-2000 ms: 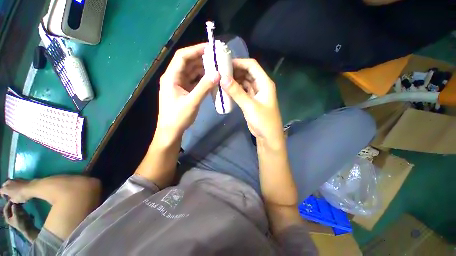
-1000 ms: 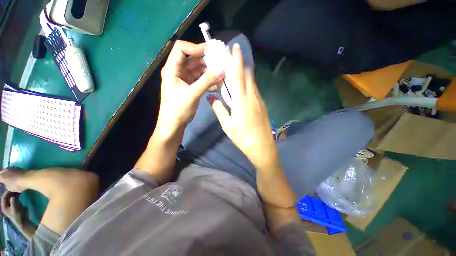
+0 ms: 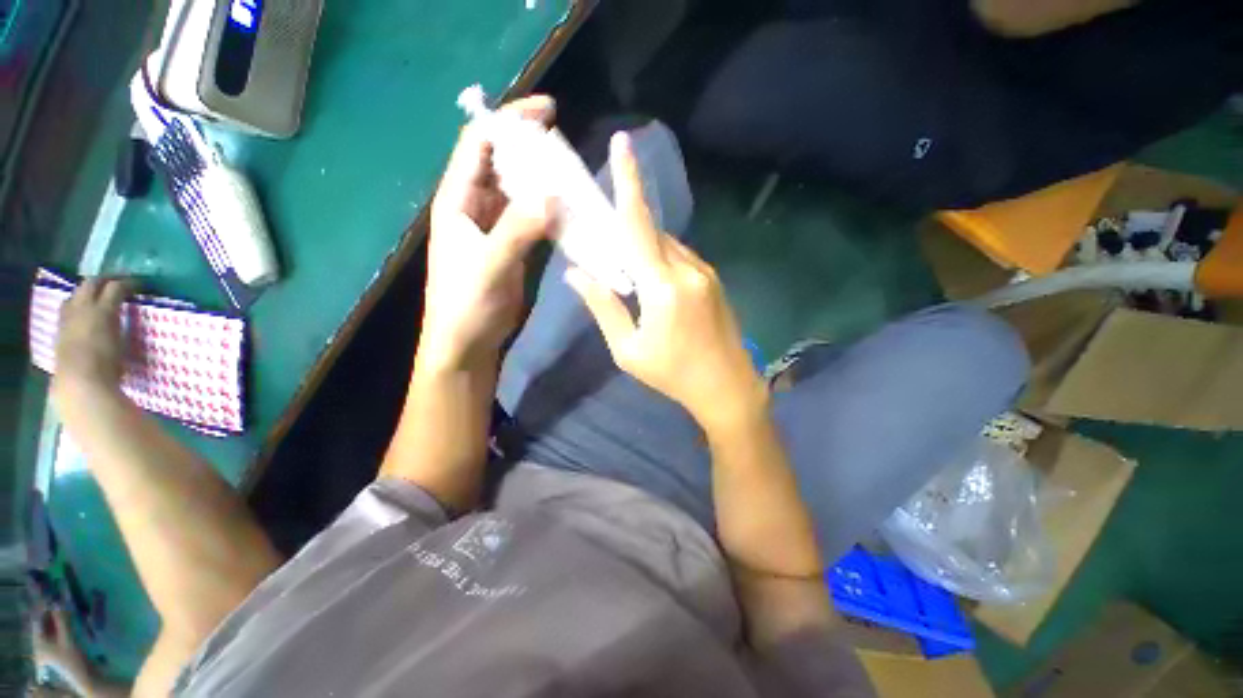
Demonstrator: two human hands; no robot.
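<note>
A white elongated housing is held over my lap, tilted, with a small narrow tip pointing to the upper left. My left hand is closed around its upper end near the tip. My right hand is at its lower end, with the thumb below it and a finger extended along its far side. The housing is bright and blurred, so its seam and inside cannot be made out.
On the green bench at left are a display unit, a white body on a striped piece, and label sheets under another person's hand. Cardboard boxes, a clear bag and a blue bin are at right.
The housing has tilted further, its tip swinging left and down. My right hand has opened from a pinch and moved to the lower end. Another person's hand has reached onto the label sheets.
</note>
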